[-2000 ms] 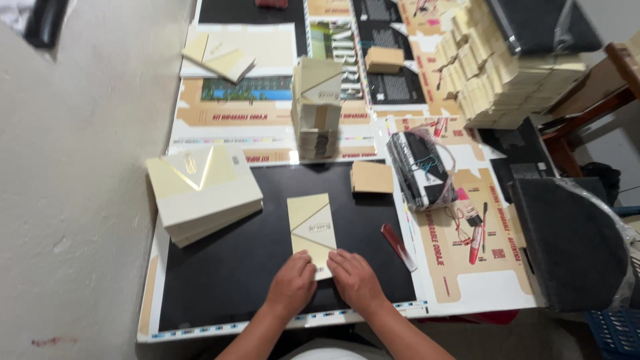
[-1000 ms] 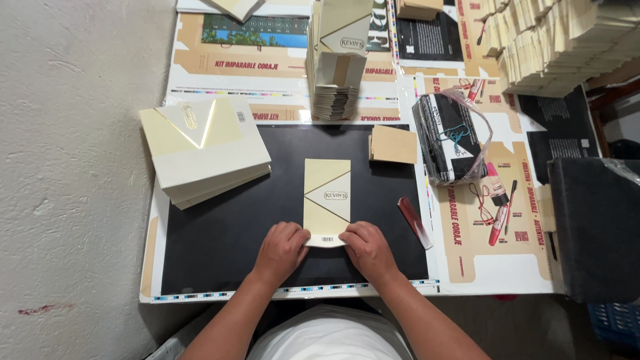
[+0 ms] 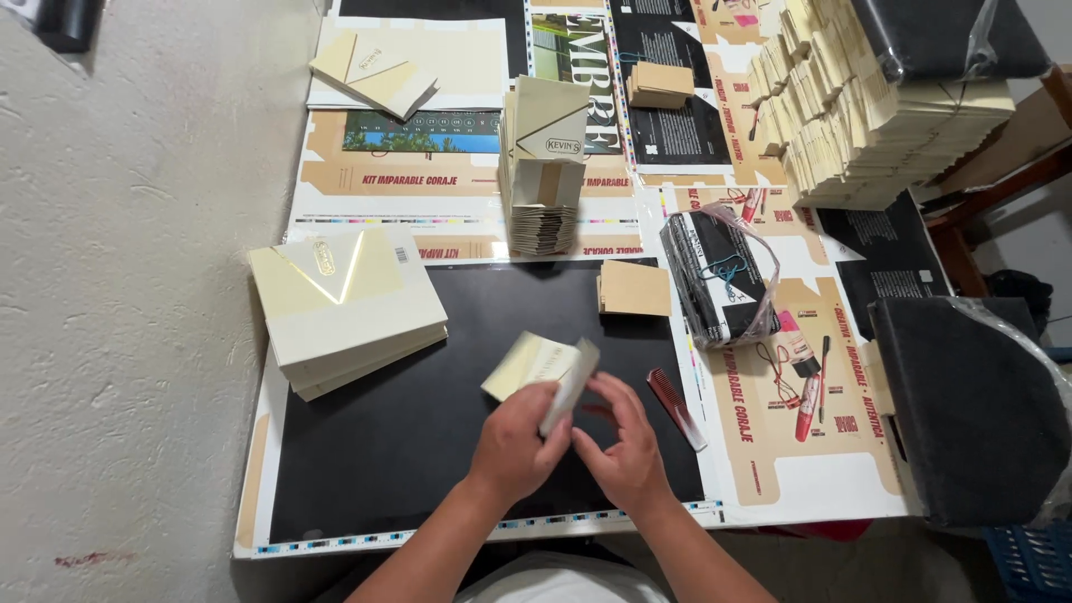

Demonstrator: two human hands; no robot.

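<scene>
My left hand (image 3: 517, 435) grips a cream printed paper piece (image 3: 536, 368), with one flap raised and blurred by motion, over the black sheet (image 3: 377, 461). Close to the raised flap on its right side, my right hand (image 3: 621, 440) has its fingers apart and holds nothing that shows. To the right of it lies a dark red comb (image 3: 677, 410). A stack of flat cream printed pieces (image 3: 360, 310) sits at the left of the black sheet. Behind my hands stands a tall pile of folded cream pieces (image 3: 544, 167). Small tan cards (image 3: 634, 289) lie at the sheet's upper right.
A plastic-wrapped black bundle (image 3: 720, 276) lies right of the tan cards. Large cream stacks (image 3: 888, 126) rise at the back right, near a black padded object (image 3: 976, 410). More tan cards (image 3: 662, 84) and cream pieces (image 3: 373, 71) lie farther back. A wall (image 3: 151, 293) borders the left.
The cream piece lay flat with both hands at its near end; now it is lifted and tilted, one flap up. My right hand has come off it, and my left hand has shifted toward the middle.
</scene>
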